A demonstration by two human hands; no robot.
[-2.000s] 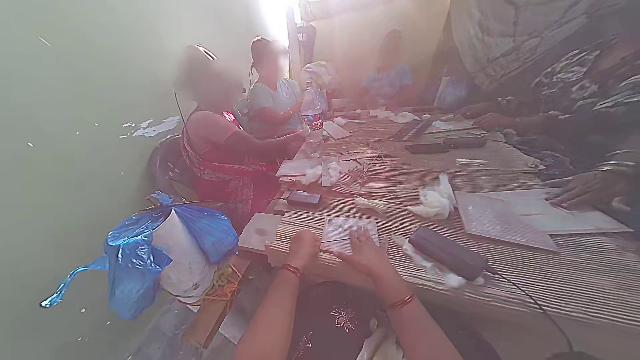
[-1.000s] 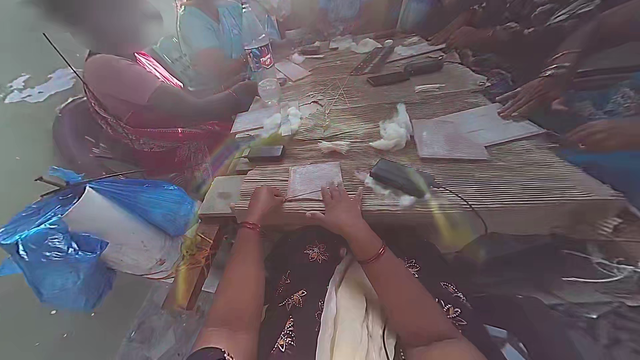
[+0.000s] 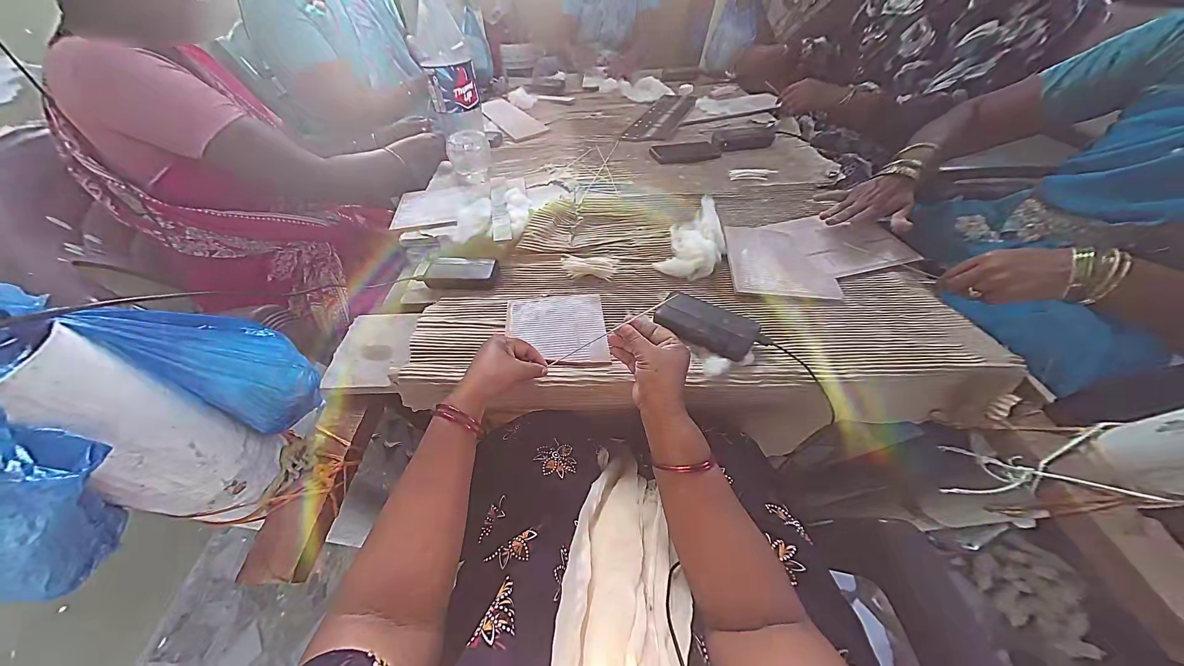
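Note:
My left hand and my right hand hold a thin stick between them, slanting up to the right above the near edge of the table. Behind it a small whitish square tile lies on the ridged, corrugated table cover. Just right of my right hand rests a dark oblong block with a cable, a bit of cotton beside it. A tuft of white cotton and a small bundle of pale wicks lie farther back.
A plastic bottle stands back left. Flat sheets lie at right under a co-worker's hand. Another dark case sits at left. Blue plastic bags are beside the table. Several people sit around it.
My right hand has come off the table by the tile and is now raised, gripping the stick's upper end. The view has shifted between frames.

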